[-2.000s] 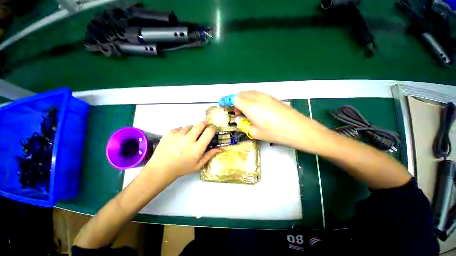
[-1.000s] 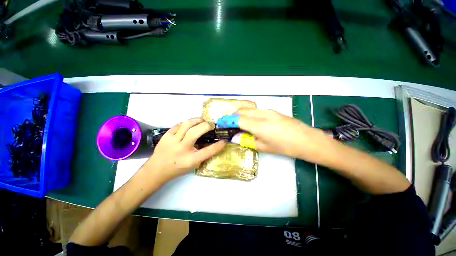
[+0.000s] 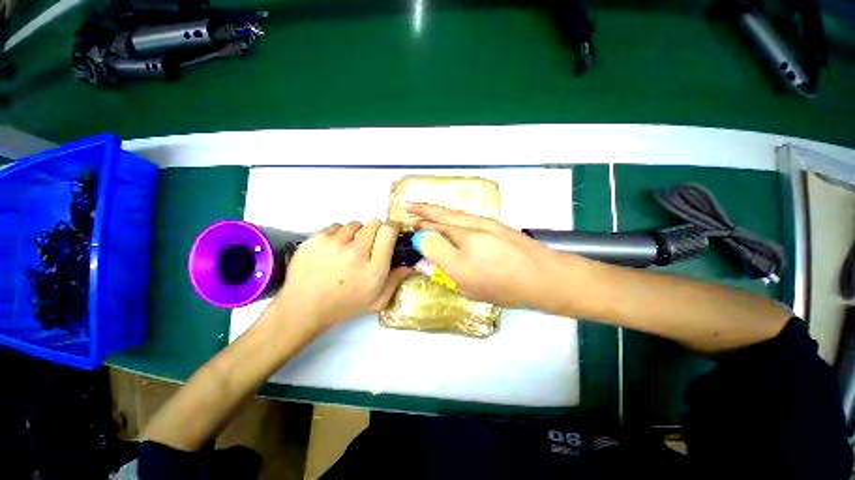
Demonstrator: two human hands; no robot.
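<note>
The hair dryer head (image 3: 232,264), with a bright purple ring at its open end, lies left of my hands. My left hand (image 3: 336,272) is closed around the black inner handle frame (image 3: 405,249) beside the head. My right hand (image 3: 478,258) presses its fingertips, with blue and yellow covers, on the same frame. The grey handle tube (image 3: 600,246) shows to the right, behind my right hand and forearm; its left end is hidden. The power cord (image 3: 705,220) is bundled at its right end. The padded block (image 3: 441,314) is under my hands.
A blue bin (image 3: 127,253) with small black parts (image 3: 61,267) stands at left. The white mat (image 3: 319,361) lies under the block. Grey handles with cords (image 3: 169,36) lie on the green belt (image 3: 375,89), another handle (image 3: 773,52) at its right. A pale-edged tray (image 3: 799,234) is at far right.
The grey tube now shows right of my right hand, in line with the frame. My right fingers have closed in toward my left hand. The pieces on the belt have shifted left.
</note>
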